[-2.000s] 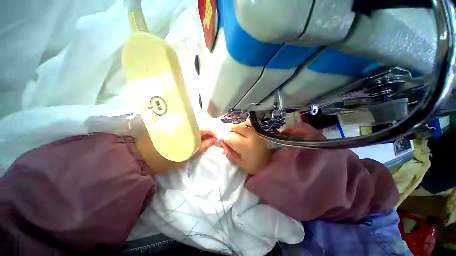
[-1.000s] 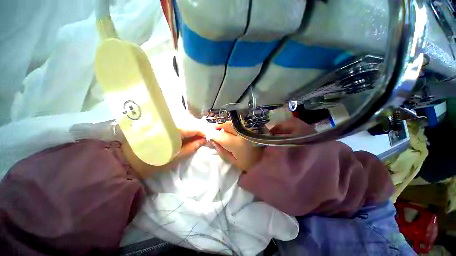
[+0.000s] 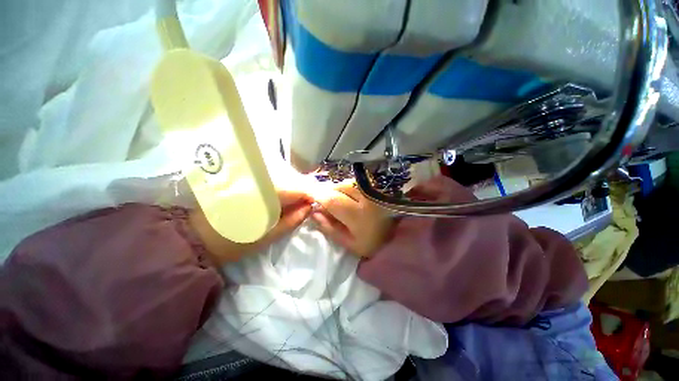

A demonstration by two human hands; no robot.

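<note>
Thin white fabric (image 3: 320, 298) hangs crumpled below my hands, with fine dark threads over it. My left hand (image 3: 292, 216) is partly hidden behind the pale-yellow lamp (image 3: 237, 190); its fingertips pinch the fabric's upper edge. My right hand (image 3: 359, 219) pinches the same edge, its fingertips meeting the left ones. The presser foot and needle area (image 3: 339, 171) lies just above the fingertips, under the white and blue sewing machine head (image 3: 402, 74). Glare hides the seam and the exact needle point.
A big chrome loop (image 3: 521, 202) curves in front of the machine head and past my right hand. White cloth (image 3: 82, 97) is heaped at left. Yellowish cloth (image 3: 607, 249) and a red plastic item (image 3: 619, 338) are at right.
The view has shifted slightly back and forth, so the lamp and machine head sit a little differently. Both hands stay together on the fabric by the needle area.
</note>
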